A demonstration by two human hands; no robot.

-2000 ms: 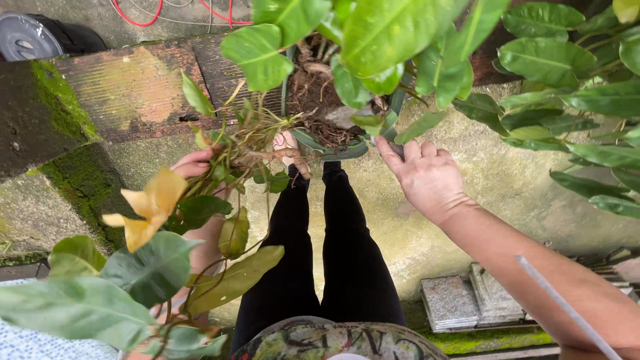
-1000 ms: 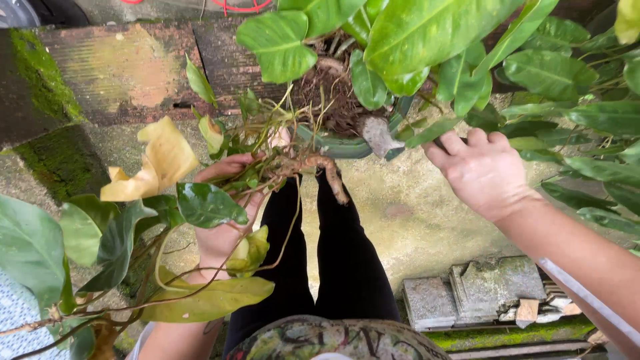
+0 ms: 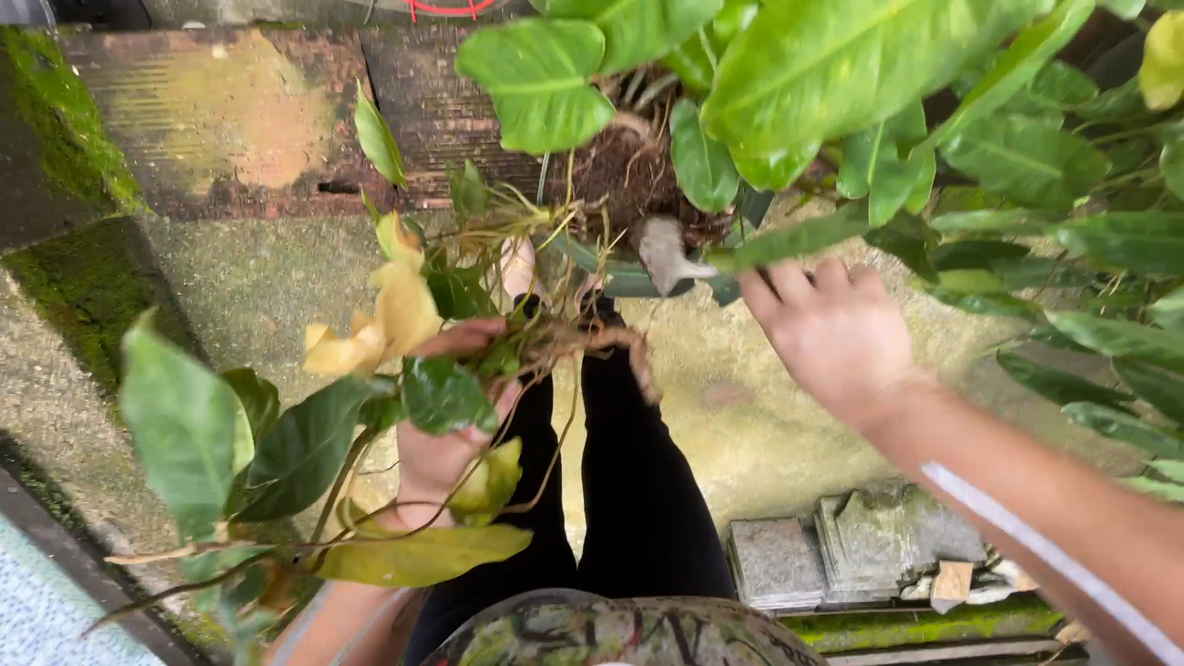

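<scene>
My left hand (image 3: 444, 444) is closed around the stems of an uprooted leafy plant (image 3: 342, 453), whose tangled roots (image 3: 592, 342) hang over my dark trousers. Yellow and green leaves hide part of that hand. Beyond the roots stands a plant pot (image 3: 610, 277) with brown soil (image 3: 629, 176) and broad green leaves (image 3: 805, 74) over it. On the pot's near side is a grey, pointed piece (image 3: 668, 254), its material unclear. My right hand (image 3: 823, 324) is just right of the pot, fingers curled by a long green leaf (image 3: 795, 239); whether it holds anything is hidden.
Dense foliage (image 3: 1110, 240) fills the right side. Stacked stone tiles (image 3: 860, 546) lie at the lower right beside a mossy ledge (image 3: 925, 624). A weathered brick-coloured slab (image 3: 222, 120) and mossy blocks (image 3: 83, 305) are at the left. Part of a red wire object (image 3: 453, 7) shows at the top.
My left hand has moved right with the plant, bringing its roots over my legs. My right hand has shifted away from the pot's rim. The grey piece stands out more at the pot's near side.
</scene>
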